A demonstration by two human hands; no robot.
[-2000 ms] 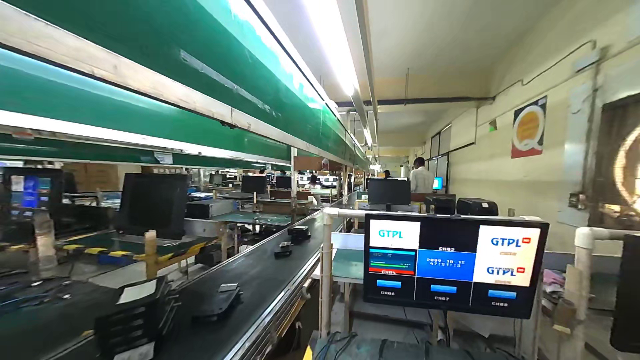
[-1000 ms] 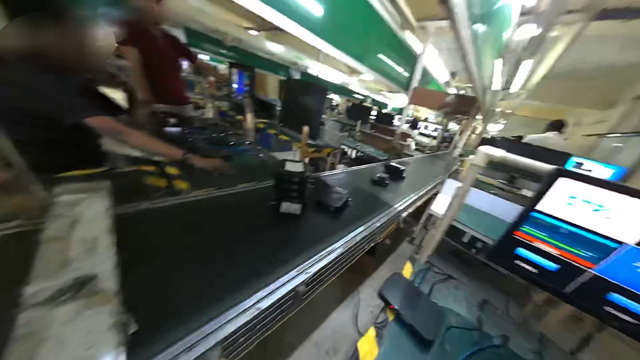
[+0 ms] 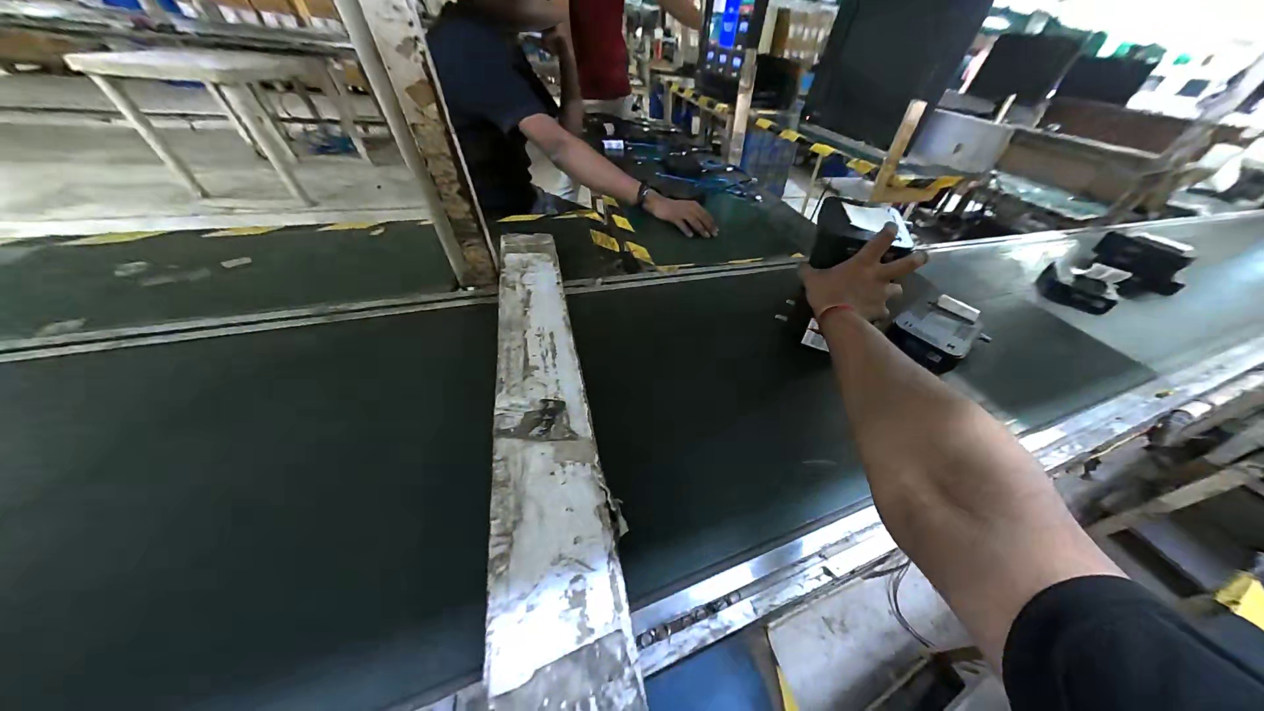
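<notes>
My right hand (image 3: 861,281) reaches in from the lower right, its fingers spread over the near side and right edge of a stack of black electronic devices (image 3: 834,232). The stack stands upright on the dark conveyor belt (image 3: 711,395) and bears a white label low down; my hand and wrist hide part of it. Right beside the stack, a black and grey boxy device (image 3: 936,331) lies on the belt. Farther right sit more black devices (image 3: 1145,259). My left hand is out of view.
A worn white beam (image 3: 553,474) crosses over the belt. A post (image 3: 420,128) rises at the belt's far edge. Beyond it, a co-worker's hand (image 3: 681,212) rests on a green bench near black-and-yellow tape. A metal rail (image 3: 750,602) runs along the near edge.
My right arm has come into view and its hand is now at the stack of devices. The view has swung left and down, away from the wall monitor.
</notes>
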